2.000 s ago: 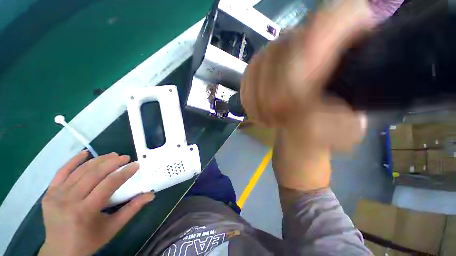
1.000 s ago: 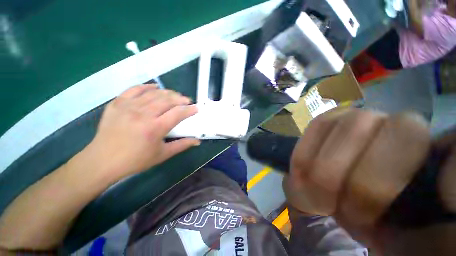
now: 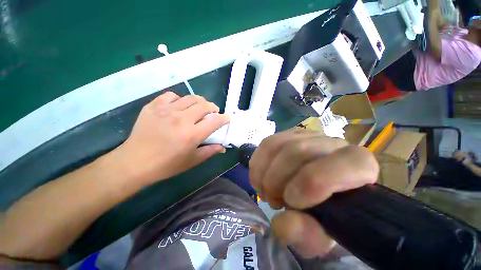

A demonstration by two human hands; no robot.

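Observation:
A white plastic housing point(image 3: 256, 118) with an open loop handle and a dotted grille lies on the dark edge beside the belt. My left hand point(image 3: 176, 129) holds its left end. A thin pale lead point(image 3: 188, 86) with a round end sticks out beyond my left fingers. My right hand point(image 3: 311, 179) is closed around a thick black electric screwdriver point(image 3: 395, 224). Its front end is at the near side of the housing, close to the grille; the bit tip cannot be made out.
A white and black screw feeder point(image 3: 337, 63) stands right of the housing. A green belt point(image 3: 105, 37) with a white rail point(image 3: 95, 95) runs behind. Open cartons point(image 3: 403, 158) stand at right. A person in a pink sleeve point(image 3: 448, 58) is at upper right.
The screwdriver in my right hand has moved from the feeder to the housing's near side, its body now angled to the lower right. The view has shifted; my left hand stays on the housing.

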